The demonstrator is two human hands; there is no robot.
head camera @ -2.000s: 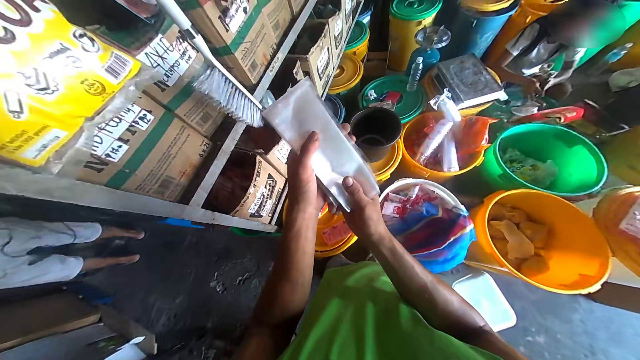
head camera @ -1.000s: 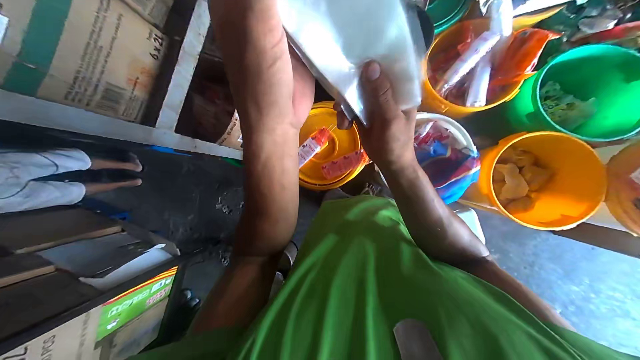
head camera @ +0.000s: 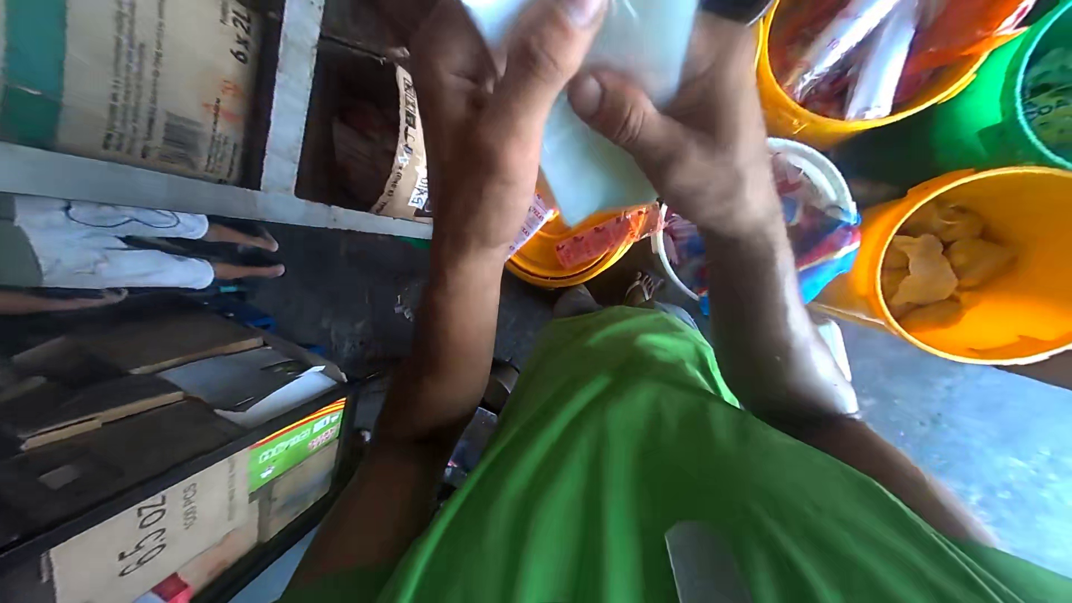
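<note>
A stack of clear, whitish plastic bags or sheets (head camera: 590, 163) is held between my two hands at the top middle of the view. My left hand (head camera: 519, 109) grips it from the left, thumb lying along its face. My right hand (head camera: 678, 134) holds it from the right, thumb pressed on its front and fingers behind it. The stack's upper end runs out of the frame. Beneath it sits a yellow-orange lidded tub (head camera: 578, 266) with red and white printed packets (head camera: 599, 239) on top.
Right of my hands stand a white bucket (head camera: 837, 180) with colourful plastic, a yellow bucket (head camera: 1017, 260) of tan lumps, another yellow bucket (head camera: 775, 75) and a green one (head camera: 1017, 92). A metal shelf (head camera: 209, 197) holds cartons at left. Open cardboard boxes (head camera: 167, 477) lie lower left; a person's legs (head camera: 159, 243) show behind.
The view has swung down and left from the shelf and buckets. Both hands have stayed on the plastic stack, and its lower end now points down between them.
</note>
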